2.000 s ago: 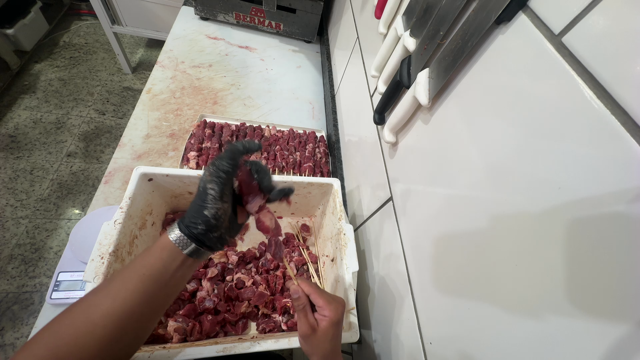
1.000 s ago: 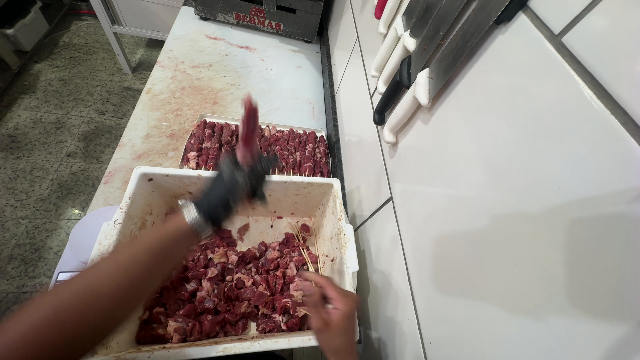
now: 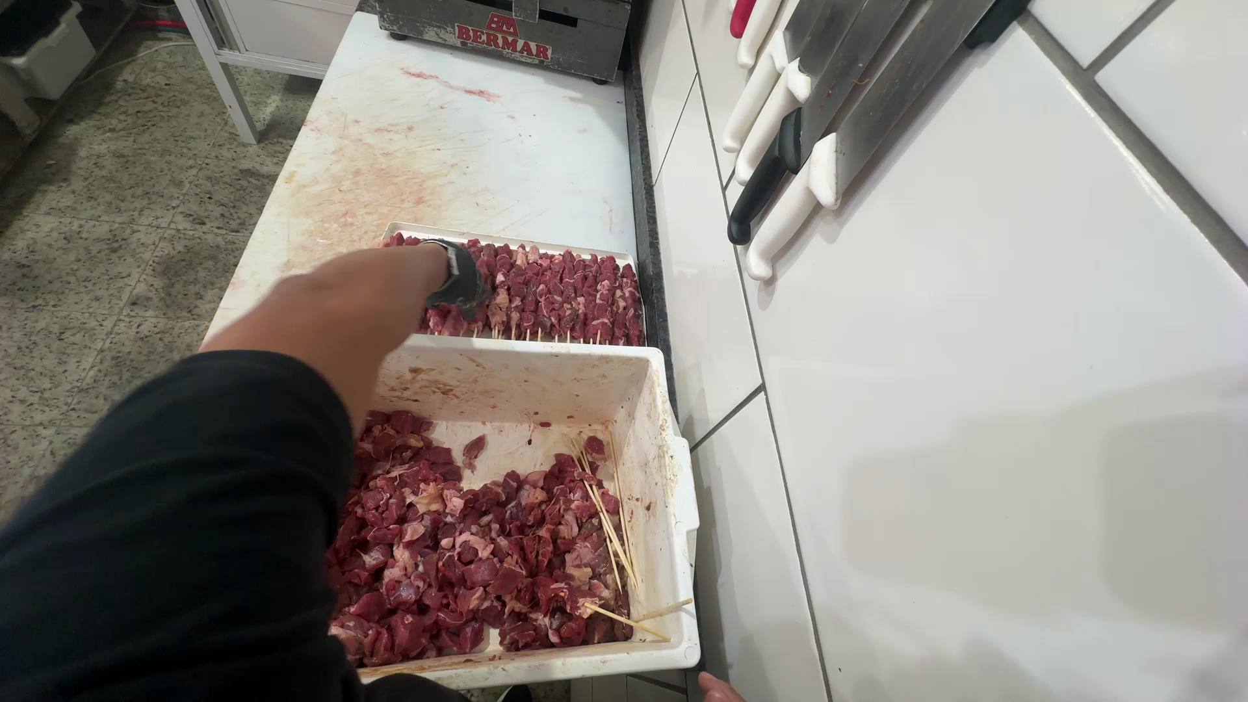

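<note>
My left hand (image 3: 460, 278), in a black glove, is over the left part of a white tray (image 3: 632, 257) filled with a row of meat skewers (image 3: 556, 292). The forearm and wrist hide most of this hand, so its fingers and anything in them cannot be made out. Only a bit of my right hand (image 3: 720, 688) shows, at the bottom edge beside the white plastic tub (image 3: 517, 378); its grip is out of view. Cubed raw red meat (image 3: 468, 556) covers much of the tub's bottom. Thin wooden skewers (image 3: 614, 526) lie at its right side.
Beyond the tray stretches a stained white cutting board (image 3: 468, 146), with a metal machine (image 3: 507, 34) at its far end. Several knives (image 3: 795, 195) hang on the white tiled wall (image 3: 975, 390) to the right. A metal table frame (image 3: 229, 78) stands on the floor at the left.
My left hand has moved away from above the tub to the tray, where earlier it held meat. My right hand has gone from the skewers in the tub down to the bottom edge.
</note>
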